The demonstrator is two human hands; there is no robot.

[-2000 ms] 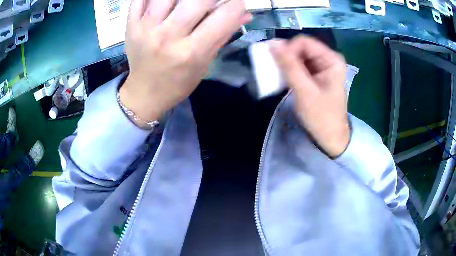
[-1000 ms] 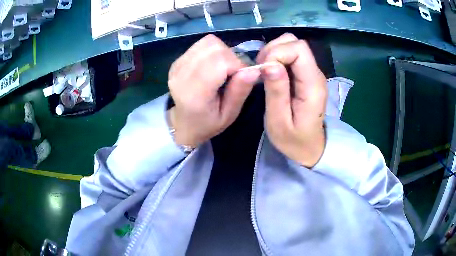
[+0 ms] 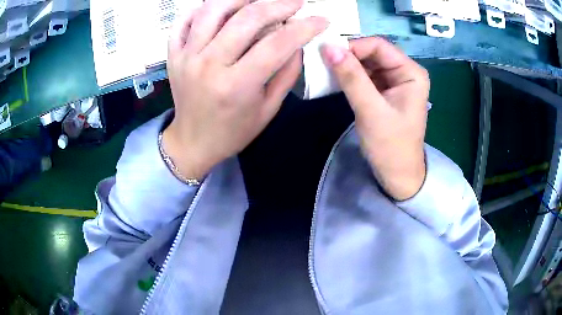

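My left hand [image 3: 225, 89] is over the near ends of the white retail boxes [image 3: 126, 37] at the bench edge. Its fingers reach right, its fingertips near the top of a small white piece. What it grips, if anything, is hidden. My right hand [image 3: 391, 107] pinches the white piece [image 3: 320, 77] between thumb and curled fingers. The piece hangs down just off the bench edge, its flat face showing. Whether it is a label or its backing strip I cannot tell. One box hang tab [image 3: 143, 86] sticks out below the boxes.
Stacked cartons with hang tabs stand at left [image 3: 21, 27] and right [image 3: 440, 26] on the green bench [image 3: 61, 95]. A dark bin with white scraps [image 3: 77, 123] is on the floor at left. A grey metal frame [image 3: 482, 129] stands at right. A person's dark-clothed leg shows at far left.
My hands were together, pinching a thin white edge; they are now apart. My left hand has opened out over the boxes. The white piece shows its broad face. The view has shifted.
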